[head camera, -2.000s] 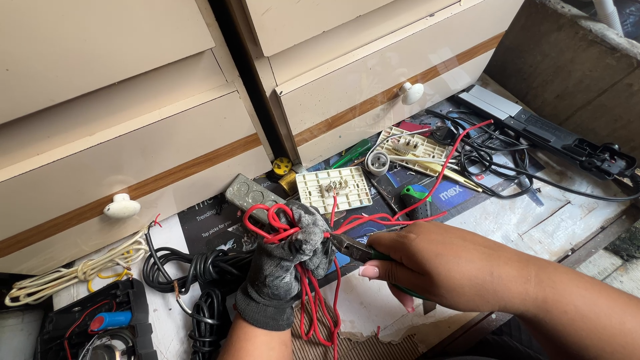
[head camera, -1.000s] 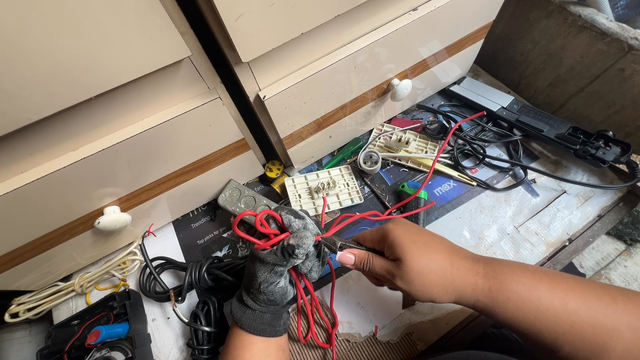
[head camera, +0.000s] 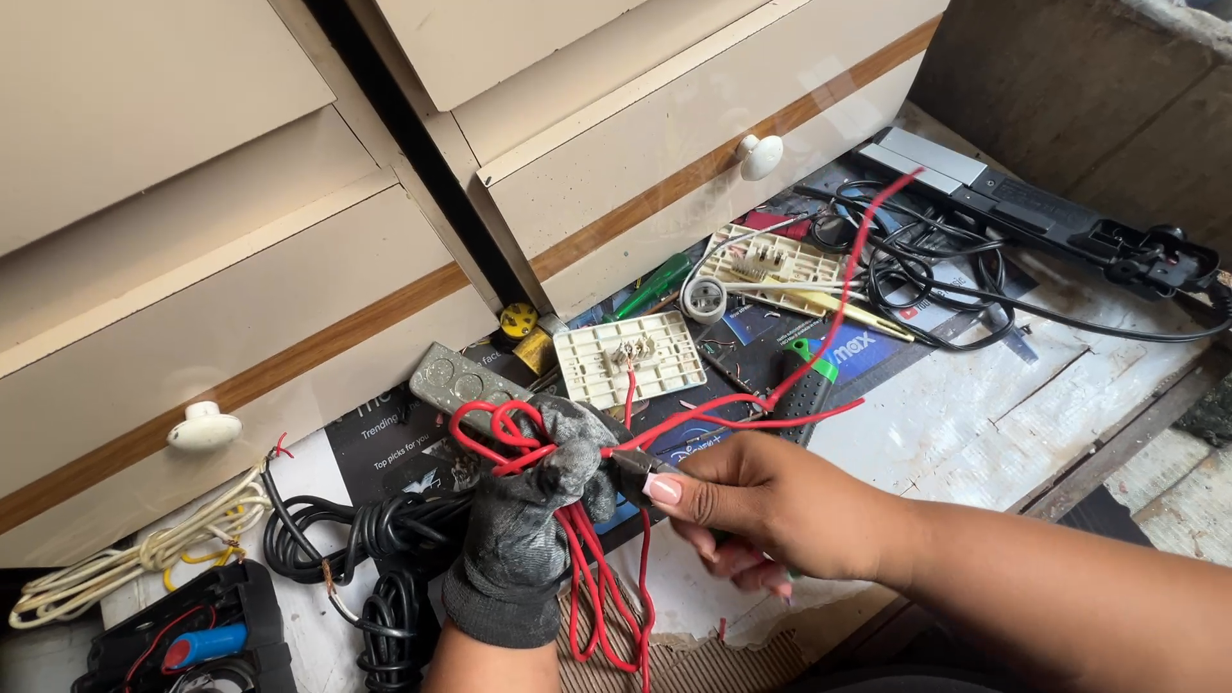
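Note:
My left hand (head camera: 525, 525), in a grey and black work glove, grips a looped bundle of red electrical wire (head camera: 592, 587). Bare, my right hand (head camera: 760, 510) is closed around pliers (head camera: 640, 469), mostly hidden by the fingers, with their jaws at the red wire beside the gloved fingertips. Two wire ends stretch off to the upper right. Just beyond my hands lies a white plastic wall plate (head camera: 630, 361), back side up, with a red wire at its terminals. A grey metal electrical box (head camera: 462, 380) rests behind the glove.
Beige drawers (head camera: 712, 183) with white knobs stand behind. A second wall plate (head camera: 770, 265), a green screwdriver (head camera: 654, 286), a green and black handle (head camera: 807, 390) and a black hair straightener (head camera: 1049, 217) lie beyond my right hand. Black cable (head camera: 385, 539), white cord (head camera: 159, 549) and an opened black housing (head camera: 192, 626) sit left.
Both hands stay together at the red wire. The pliers' handles, visible below my right hand two seconds ago, are now mostly covered by it.

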